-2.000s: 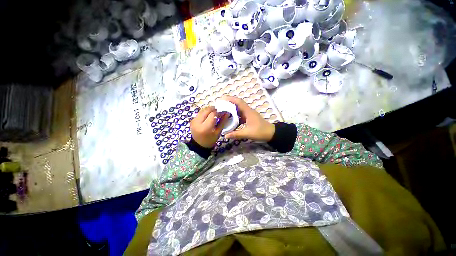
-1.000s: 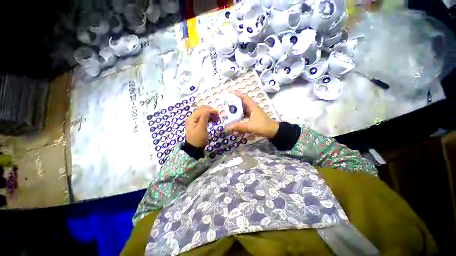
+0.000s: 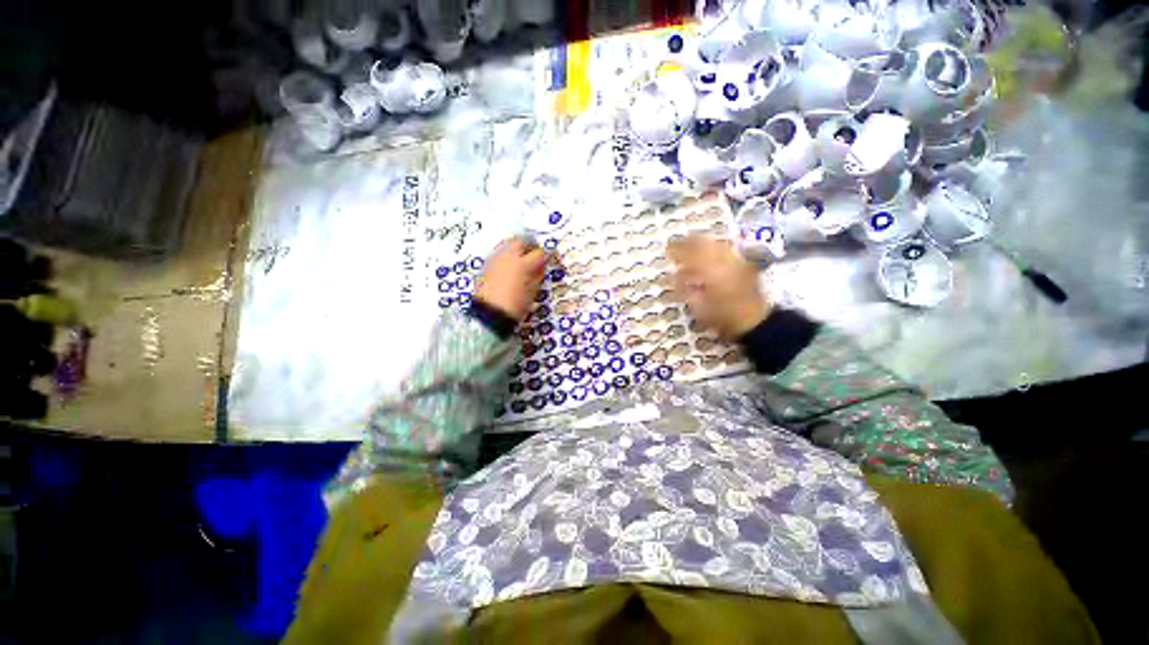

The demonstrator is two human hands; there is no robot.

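The cream holding tray lies in front of me. Rows of blue-purple ringed round inserts fill much of its left and lower part; its right part shows bare holes. My left hand is at the tray's upper left, fingertips bent together beside the inserts; whether they pinch one is hidden. My right hand is blurred above the bare holes on the right, with no white shell visible in it. A white shell with a dark spot lies just beyond the tray.
A bright heap of white shells with dark spots stands beyond the tray's right side. A greyer shell heap is at the back left. A slim dark tool lies right. Stacked grey layers stand far left. Printed whitish sheeting covers the bench.
The white shell held between my hands is gone from them. My hands have moved apart, the left to the tray's upper left, the right over its right part. The view has shifted.
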